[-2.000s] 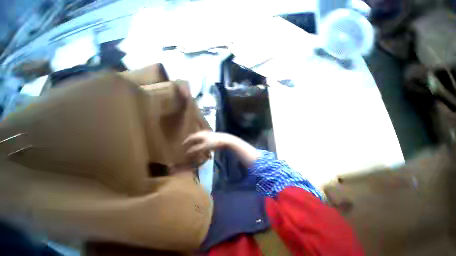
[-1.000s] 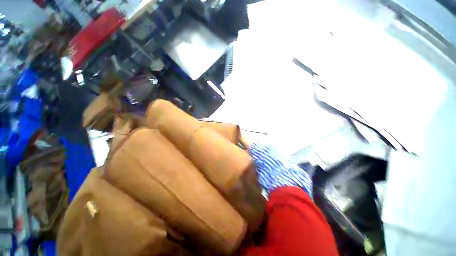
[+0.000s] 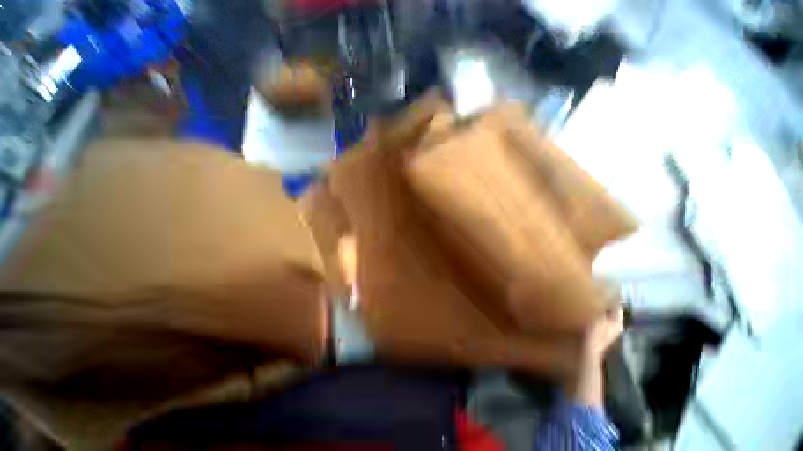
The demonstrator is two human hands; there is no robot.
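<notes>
The frame is blurred. A large tan-brown bag body [image 3: 493, 229] with folds lies in the middle. My right hand [image 3: 602, 339], with a blue patterned sleeve, is at its lower right edge with the fingers against the edge, gripping it. Another large brown bag body [image 3: 167, 238] is at the left, with dark folds below it. A gap with a small pale spot lies between the two. I cannot make out what the spot is. My left hand cannot be made out.
White paper sheets [image 3: 678, 114] lie at the right. A black open bin [image 3: 660, 361] is beside my right hand. Blue crates [image 3: 123, 40] are at the upper left. A white board [image 3: 286, 136] and blurred dark equipment are behind the bags.
The view has turned. The folded brown bag body is now spread wider, further to the right, and a second one fills the left. My right hand now shows at the bag's edge.
</notes>
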